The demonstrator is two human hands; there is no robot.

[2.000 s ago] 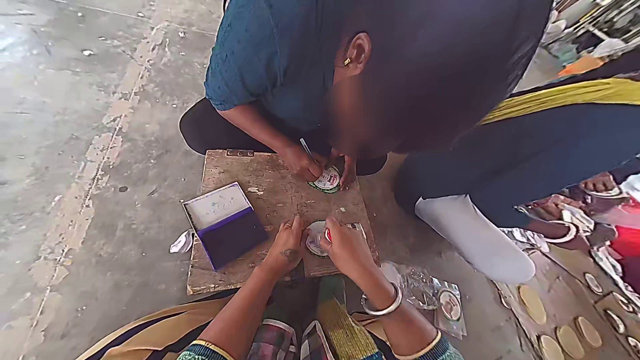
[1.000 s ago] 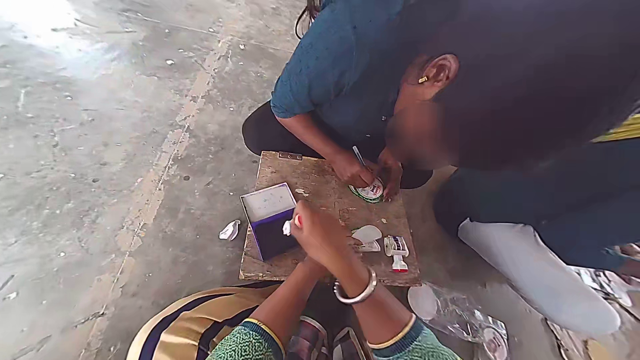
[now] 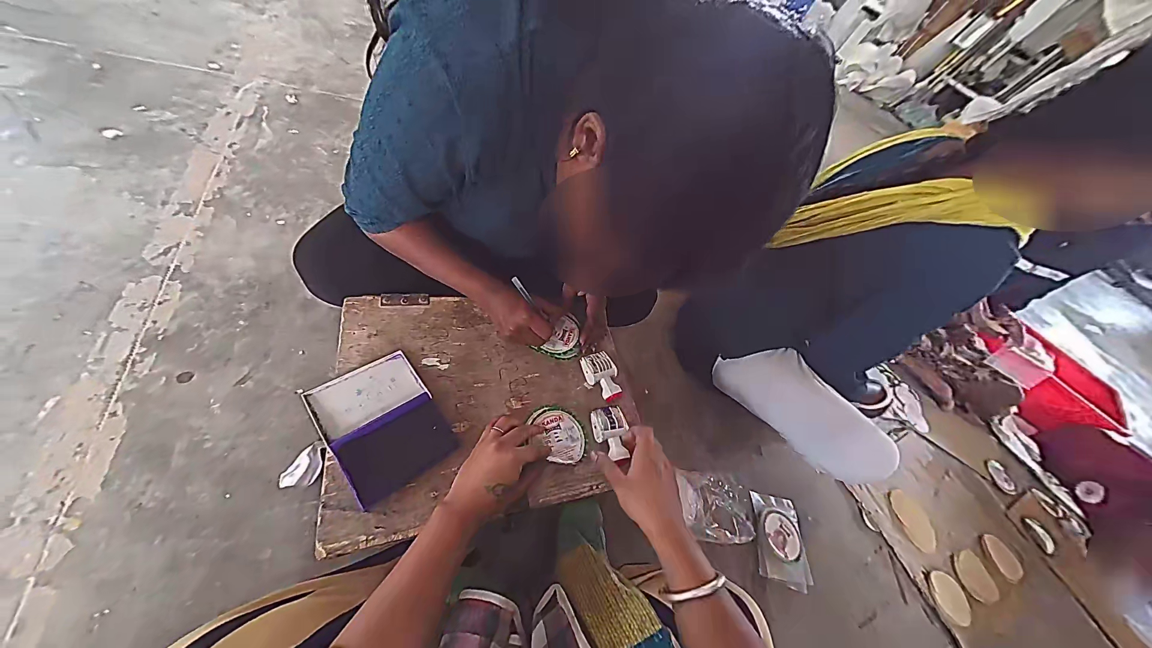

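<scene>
My left hand (image 3: 497,463) rests on the wooden board, its fingers touching the left edge of a round printed label (image 3: 558,436) with a green rim. At the board's right edge, my right hand (image 3: 637,472) has its thumb and fingers around the lower end of a white self-inking or dater-type stamp (image 3: 610,425). A second white stamp (image 3: 599,367) with a red end lies just above. Across the board a co-worker's hand (image 3: 522,317) holds a pen over another round label (image 3: 562,336). An ink pad box (image 3: 378,427) with purple edges sits left of my left hand.
The low wooden board (image 3: 360,531) lies on a concrete floor. Clear plastic packets (image 3: 781,540) are to its right, and a crumpled white scrap (image 3: 301,466) is to its left. A second person's white-clad foot (image 3: 810,414) extends near the right side. Round tan discs (image 3: 975,576) lie farther right.
My right hand has moved from over the box to the stamp at the board's right. My left hand now touches a round label. The co-worker keeps the pen at the other label.
</scene>
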